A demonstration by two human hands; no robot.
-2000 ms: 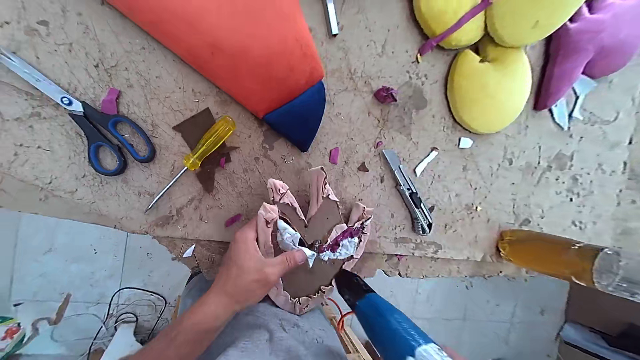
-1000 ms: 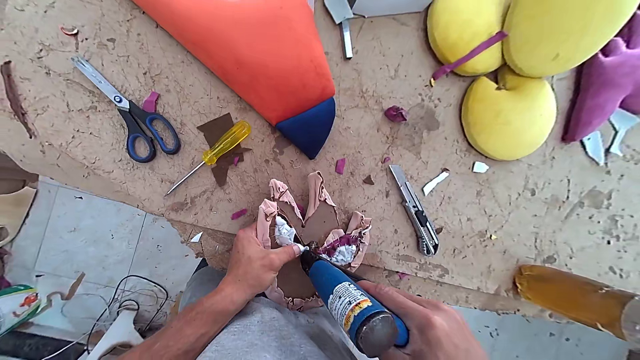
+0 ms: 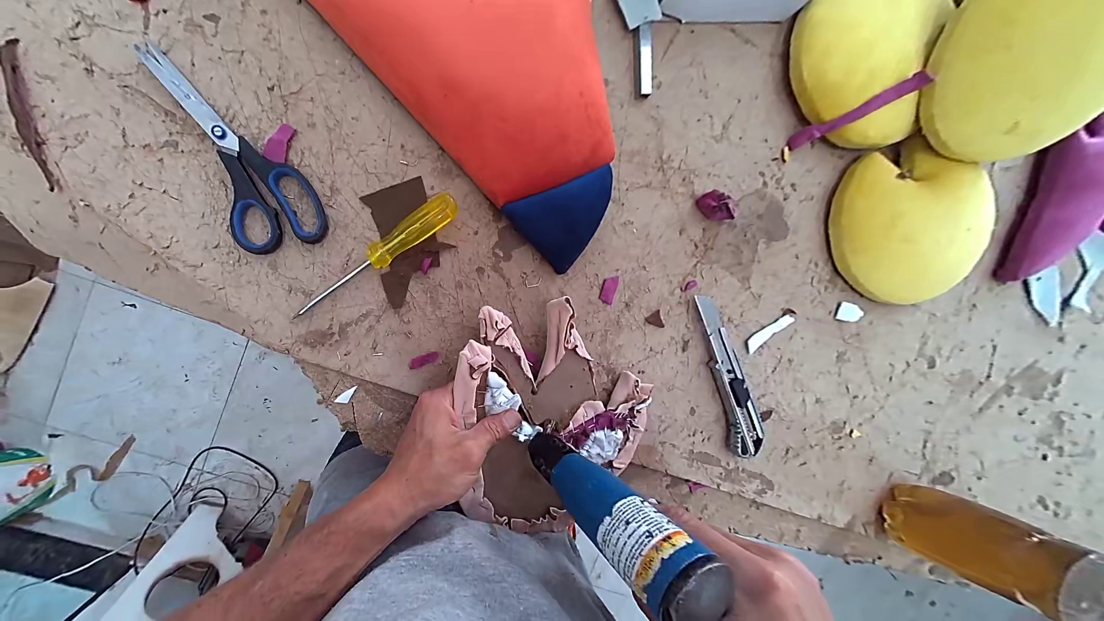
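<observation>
My left hand [image 3: 453, 448] grips the left edge of a hand-shaped brown board [image 3: 556, 401] wrapped in pink fabric, its folded edges facing up. The thumb presses on crumpled white material [image 3: 504, 401] near the board's middle. My right hand [image 3: 750, 573], at the lower right, is closed around a blue tool or bottle [image 3: 604, 509] with a printed label and a grey end. Its black tip touches or hovers just over the board's middle; which one I cannot tell. Purple fabric with white material [image 3: 604, 435] lies on the board's right side.
On the worn worktable [image 3: 535, 276] lie scissors [image 3: 259, 185], a yellow-handled screwdriver [image 3: 410, 233], a utility knife [image 3: 729, 379] and fabric scraps. Orange-and-blue [image 3: 517, 95] and yellow padded shapes [image 3: 910, 228] lie farther back. An amber bottle or tube [image 3: 983, 543] is at the lower right edge.
The blue tool's tip has moved from the board's lower right edge to its middle. My right hand has come into view around it. The left hand keeps its hold on the board.
</observation>
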